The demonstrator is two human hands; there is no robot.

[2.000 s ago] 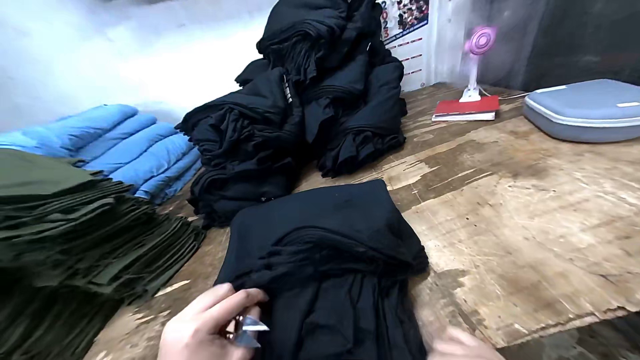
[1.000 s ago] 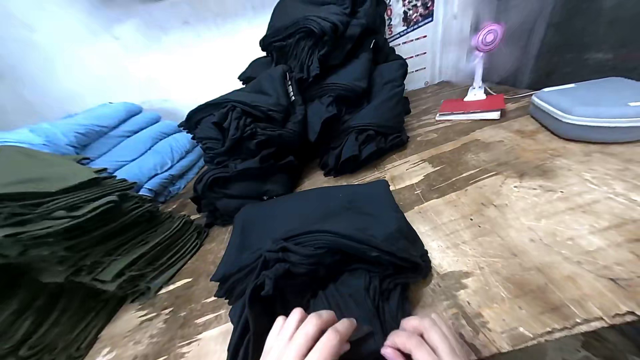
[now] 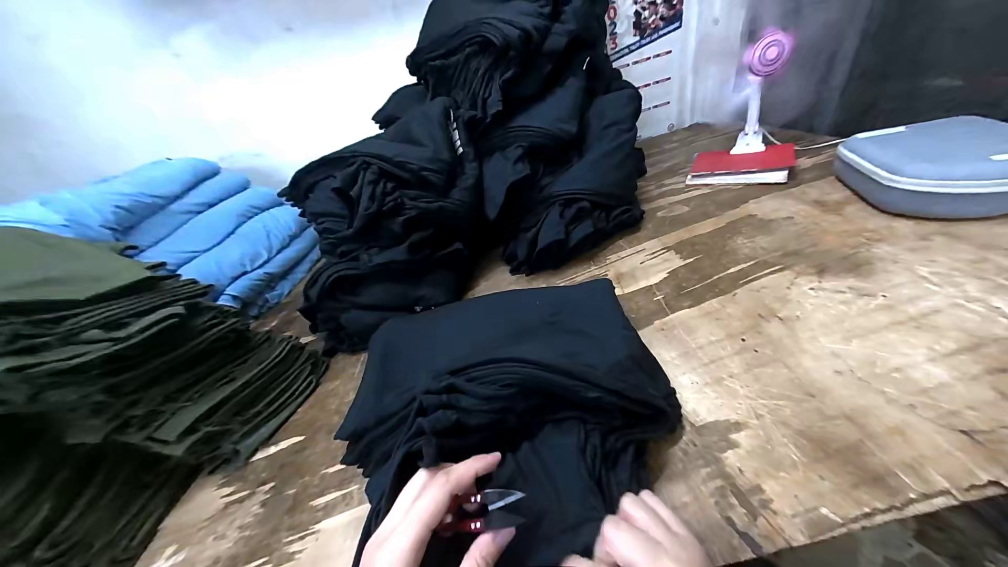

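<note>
A folded stack of black fabric [image 3: 504, 339] lies on the wooden table in front of me, its lower layers spreading toward the near edge. At the bottom of the view my left hand [image 3: 433, 520] holds small red-handled thread snips [image 3: 480, 512], their two pointed blades apart and directed right over the black cloth. My right hand [image 3: 646, 535] rests at the lower right edge of that cloth with its fingers curled. Whether it pinches the fabric cannot be made out.
Large piles of folded black fabric [image 3: 528, 142] rise at the back. Light-blue folded cloth [image 3: 213, 228] and an olive-green fabric stack [image 3: 142, 370] are at the left. A pink fan [image 3: 768, 55] stands on a red book [image 3: 744, 161], near a grey zip case [image 3: 929, 169] on the wooden table [image 3: 850, 339].
The snips show again in my left hand; they were visible two seconds ago but not one second ago. My left hand has moved a little left, away from my right.
</note>
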